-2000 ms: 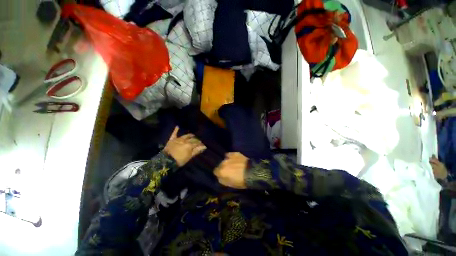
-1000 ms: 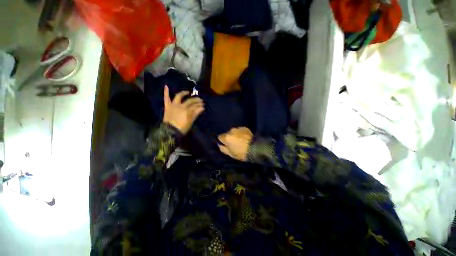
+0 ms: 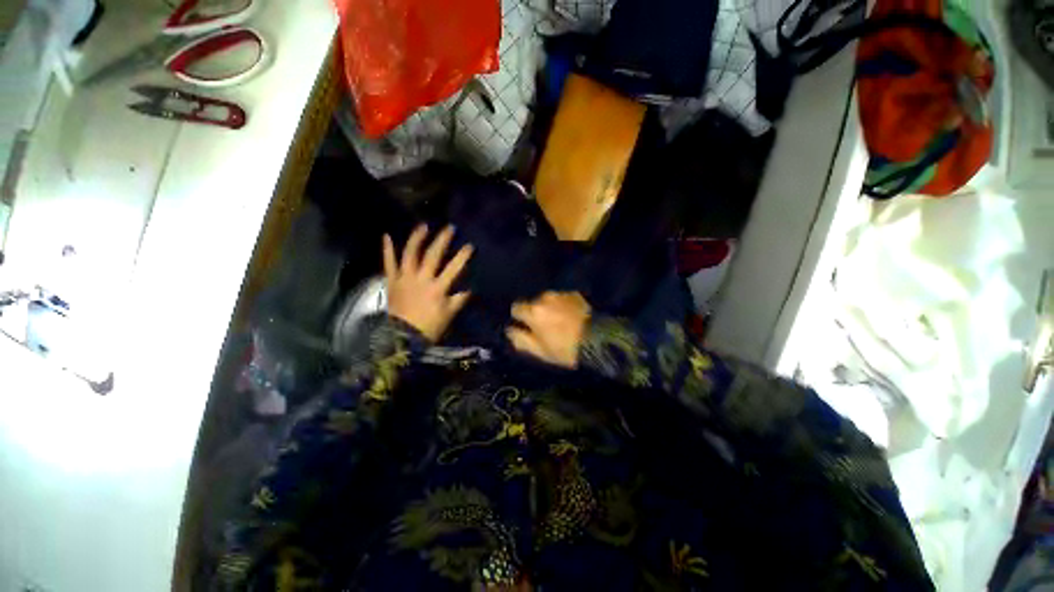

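A navy garment piece [image 3: 491,237] lies over my lap, with a small white edge showing near its upper part. My left hand [image 3: 428,283] rests flat on its left part with the fingers spread. My right hand [image 3: 553,326] is closed with curled fingers on the cloth, to the right of my left hand. A narrow pale strip shows just below and between my hands. The dark cloth blends with my dark patterned sleeves, so its lower outline cannot be told.
The left table [image 3: 202,191] bears red-rimmed scissors [image 3: 220,56] and thread snips [image 3: 191,106]. A red plastic bag [image 3: 418,58], an orange-brown board [image 3: 587,156] and checked fabric [image 3: 740,58] lie ahead. An orange-red pouch [image 3: 925,104] and white fabric [image 3: 936,312] are on the right table.
The view has shifted and turned. My left hand has moved over the navy cloth and its fingers are spread wider. My right hand stays closed on the cloth. The other person's hand at right is out of view.
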